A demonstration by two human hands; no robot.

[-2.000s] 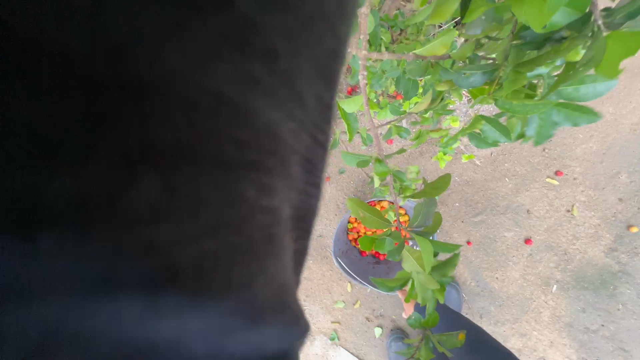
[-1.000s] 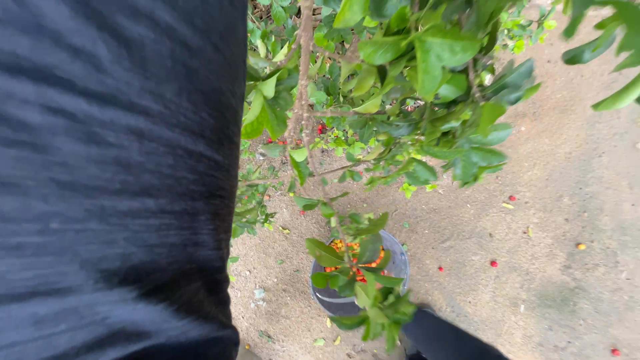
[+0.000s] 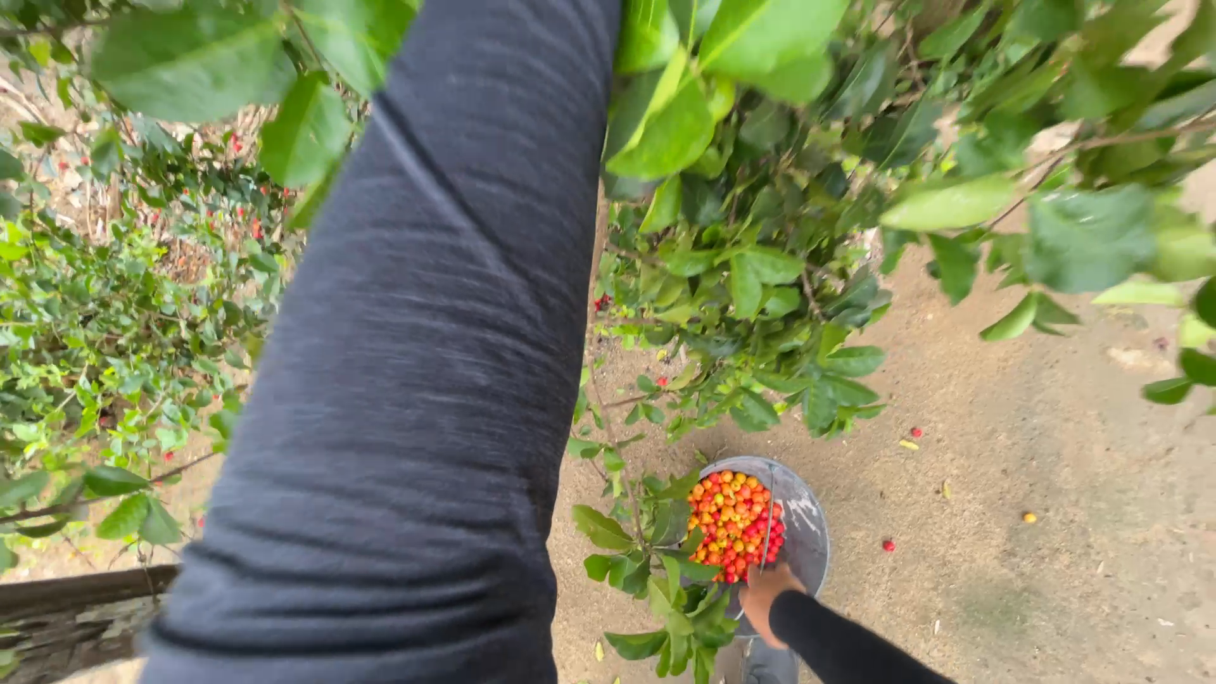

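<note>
My right hand (image 3: pixel 768 600), at the end of a black sleeve, grips the thin wire handle (image 3: pixel 770 518) of a grey bucket (image 3: pixel 806 532). Many red, orange and yellow round fruits (image 3: pixel 731 513) lie in the bucket, and leaves hang over its left side. My left arm, in a dark sleeve (image 3: pixel 408 361), is raised across the view and runs out past the top edge. My left hand is out of view, so what it touches is hidden.
Leafy branches (image 3: pixel 760 275) spread above and right of the raised arm. Low bushes (image 3: pixel 123 342) with red fruits are at the left. Fallen fruits dot the sandy ground (image 3: pixel 997 503). A dark ledge (image 3: pixel 76 617) crosses the lower left; a shoe (image 3: pixel 768 662) shows below the bucket.
The raised sleeve no longer blocks the whole left side, and bushes show beyond it. My right hand at the bucket is now plainly visible, with more of the fruit uncovered. The view has shifted.
</note>
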